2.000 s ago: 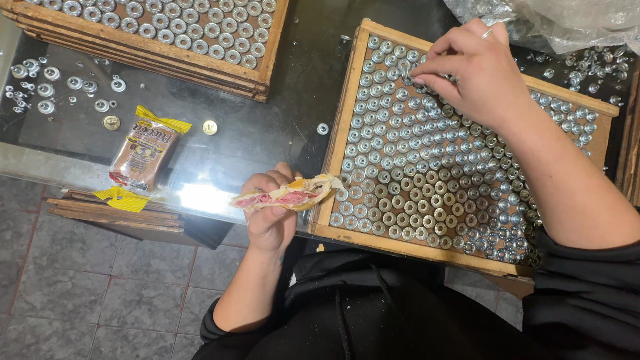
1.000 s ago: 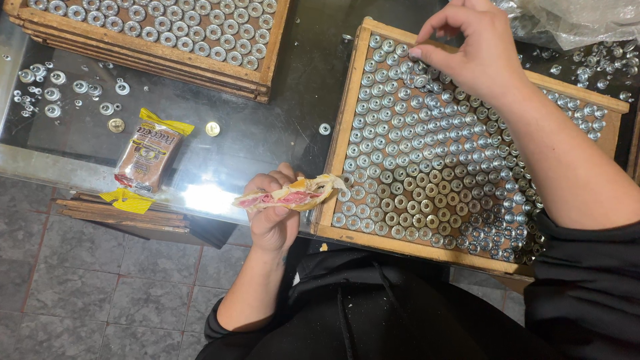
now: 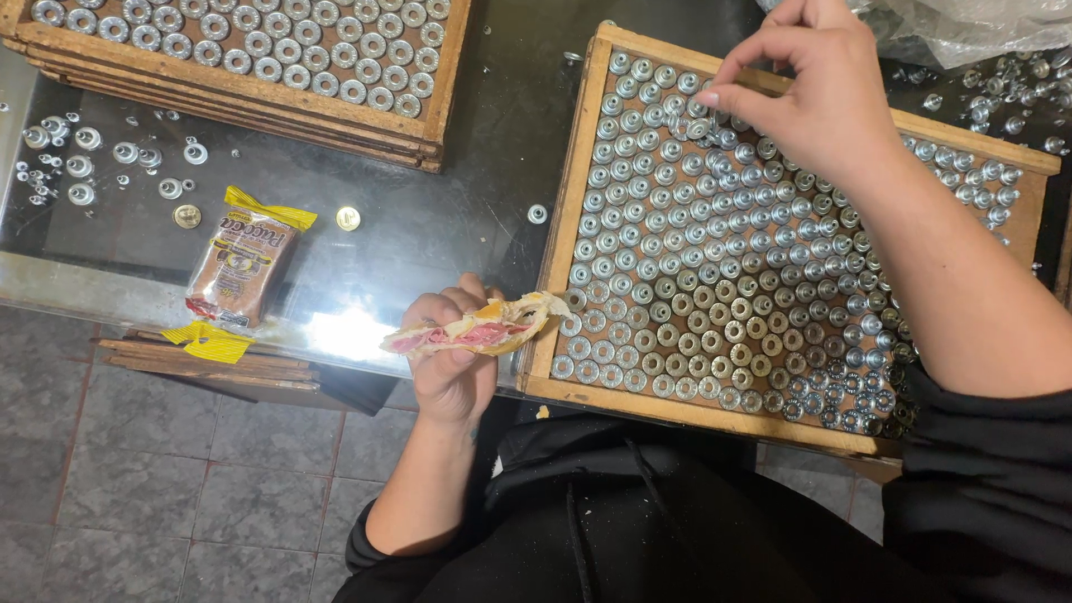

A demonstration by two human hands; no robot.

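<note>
My left hand grips a bitten sandwich with pink meat filling, at the near left corner of a wood-framed tray. Rows of small round metal pieces fill much of this tray, some with raised centres and others showing flat rings. Over the tray's far edge is my right hand, thumb and index finger bent toward each other above the upper rows. Whether a small piece sits between those fingertips cannot be told. Loose pieces lie heaped just below them.
A stack of similar filled trays stands at the upper left. A wrapped paçoca sweet, gold-coloured discs and loose metal pieces lie on the glass tabletop. Clear plastic and more loose pieces are at the upper right. Wooden boards sit below the table edge.
My right hand was lower over the tray's upper rows two seconds ago and is now nearer its far edge. The left hand keeps its hold on the sandwich.
</note>
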